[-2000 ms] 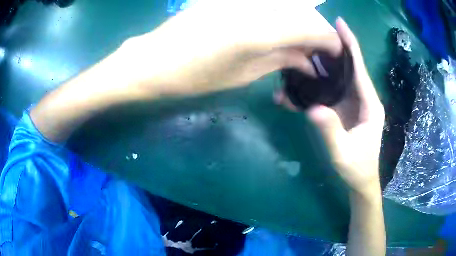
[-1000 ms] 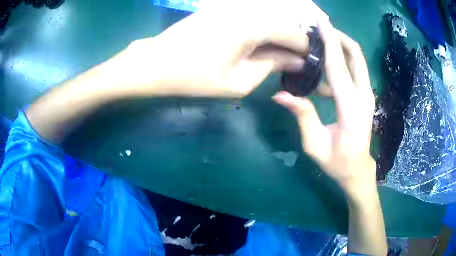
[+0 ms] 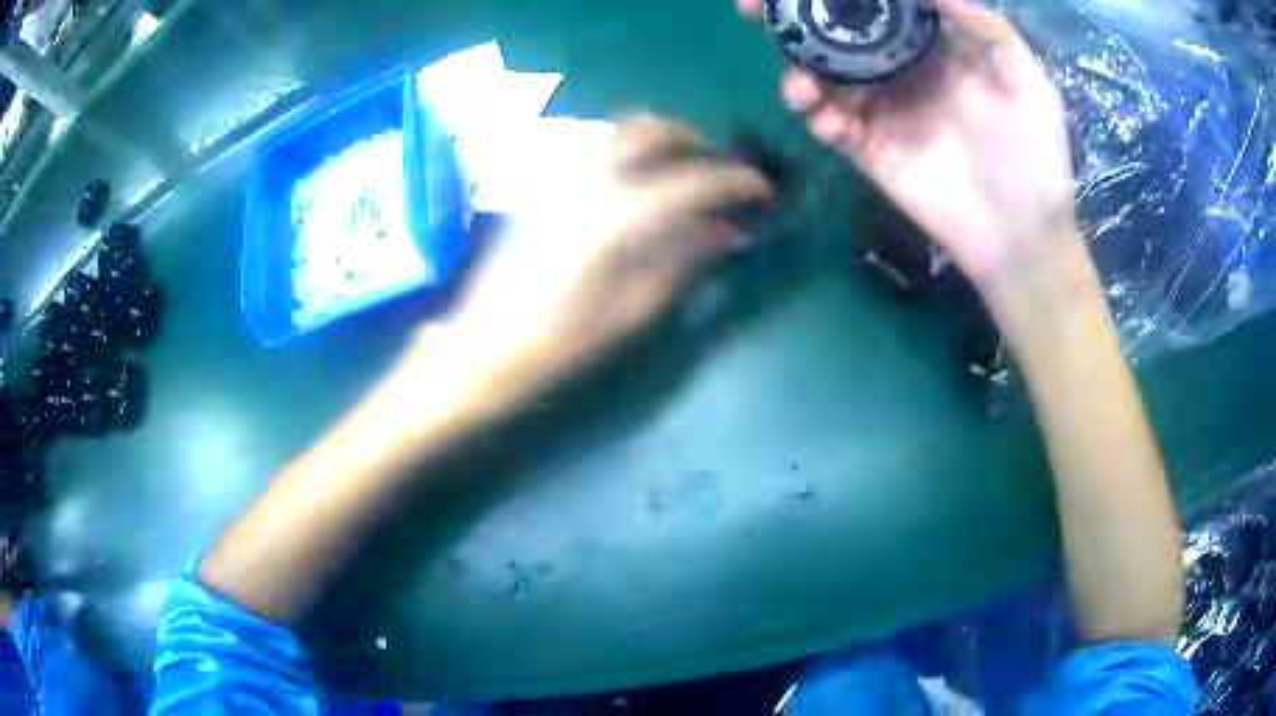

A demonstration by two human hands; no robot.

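Observation:
My right hand (image 3: 966, 147) holds a round black housing (image 3: 856, 31) at the top edge, its detailed, ring-like face towards the camera and its upper part cut off. My left hand (image 3: 637, 231) is blurred over the middle of the bench, apart from the housing. A dark blur lies at its fingertips; I cannot tell whether it is held. A blue bin (image 3: 434, 175) with a heap of small white parts (image 3: 350, 231) stands left of my left hand.
Several black assemblies (image 3: 91, 329) cluster on the green bench (image 3: 672, 560) at left. White slips (image 3: 525, 105) lie beside the bin. Dark loose parts (image 3: 896, 252) lie near my right forearm. A crinkled clear bag (image 3: 1175, 182) lies at right.
My left hand has come away from the housing. My right hand now holds the housing higher in the picture, its face showing. The view has shifted, bringing the bin and black cluster into sight.

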